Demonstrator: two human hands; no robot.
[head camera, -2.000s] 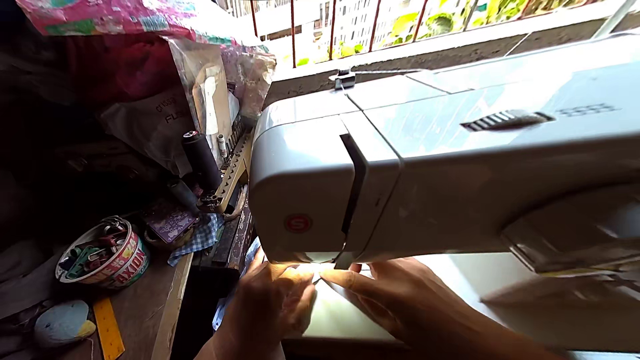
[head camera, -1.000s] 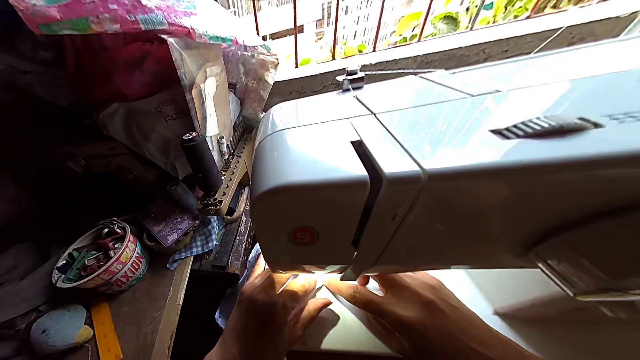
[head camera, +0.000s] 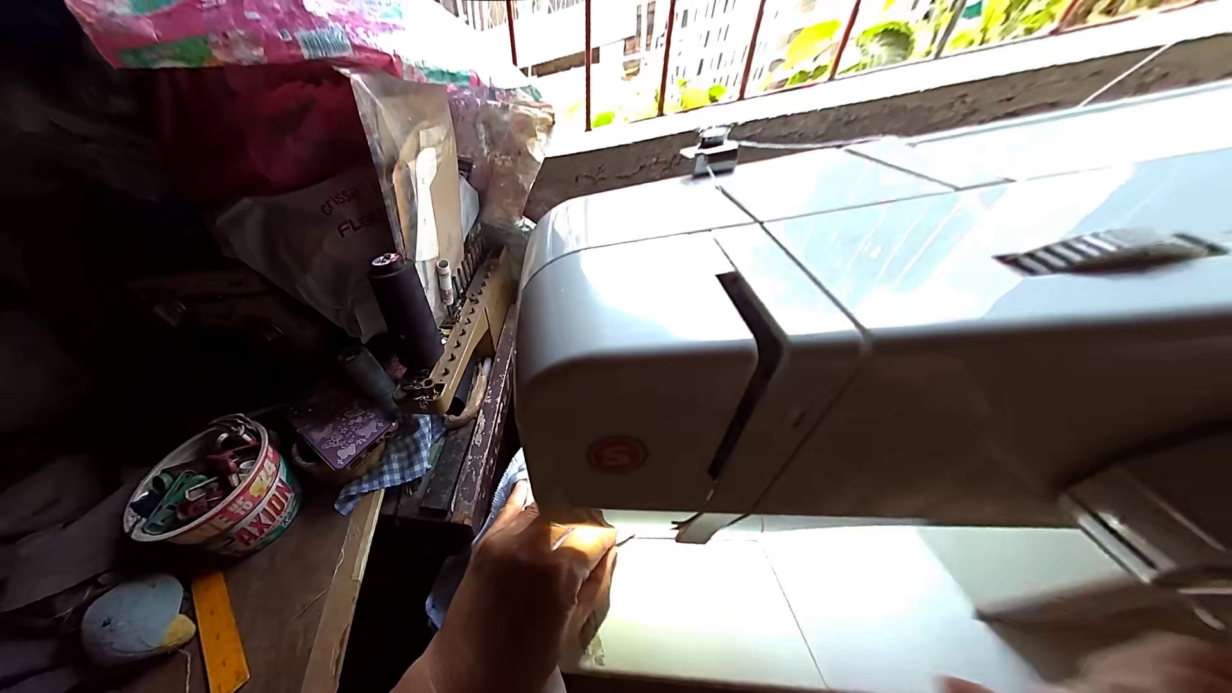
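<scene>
A white sewing machine (head camera: 654, 385) fills the right half of the view, its head above a pale, brightly lit bed (head camera: 712, 606). My left hand (head camera: 544, 577) is at the left end of the bed, below the machine head, with fingers bent. Light blue cloth (head camera: 510, 486) shows beside and behind that hand; whether the fingers grip it cannot be told. My right hand (head camera: 1145, 666) is blurred and partly cut off at the bottom right corner, with its fingers hardly visible. The needle area is mostly hidden by the machine head.
On the wooden table at left stand a round tub (head camera: 279, 500) of small items, a stuffed toy head (head camera: 138, 619) and an orange ruler (head camera: 219, 635). Behind are a dark thread spool (head camera: 404, 308), a perforated rack (head camera: 467, 337) and plastic bags (head camera: 289, 38). A barred window lies beyond.
My right hand has left the area beneath the machine head and moved to the lower right. My left hand remains near the left end of the bed.
</scene>
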